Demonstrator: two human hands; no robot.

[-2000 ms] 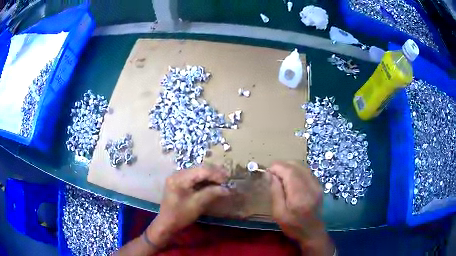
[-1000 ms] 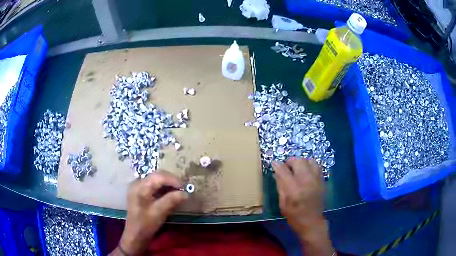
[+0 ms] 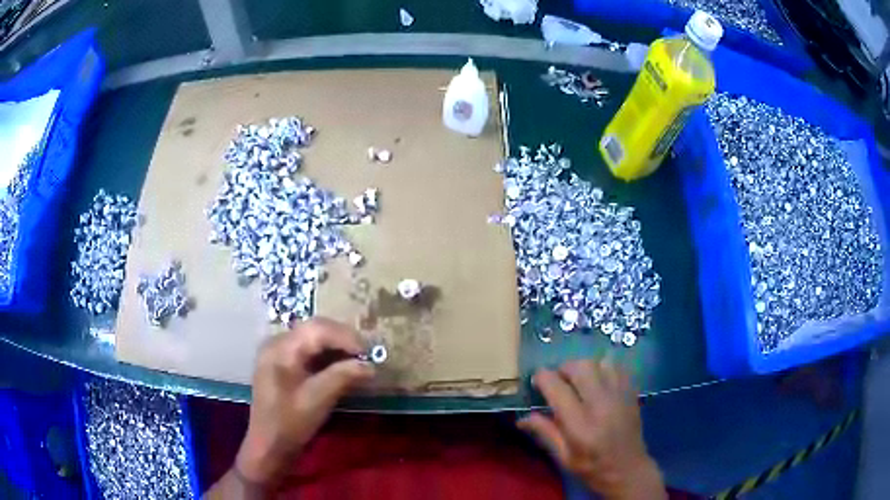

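My left hand [image 3: 304,376] pinches a small metal piece [image 3: 378,354] between thumb and fingertips above the cardboard's front part; a round end with a dark centre shows. My right hand [image 3: 586,415] is at the bench's front edge, below the heap of round metal caps [image 3: 581,249]. Its fingers are spread and slightly blurred, and no part shows in them. A single white-topped piece [image 3: 409,288] stands on the stained patch of the cardboard mat [image 3: 449,337]. The main heap of small metal pieces [image 3: 278,220] lies on the cardboard's left half.
A heap of joined pieces [image 3: 102,249] and a small darker cluster [image 3: 164,293] lie left. A white squeeze bottle [image 3: 466,105] and yellow bottle [image 3: 659,103] stand at the back. Blue bins [image 3: 727,337] flank the bench; another full of parts [image 3: 137,439] is low left.
My right hand has left the white-topped piece, reached the right heap, then drawn back to the bench's front edge. My left hand still holds its piece. The camera view has shifted right.
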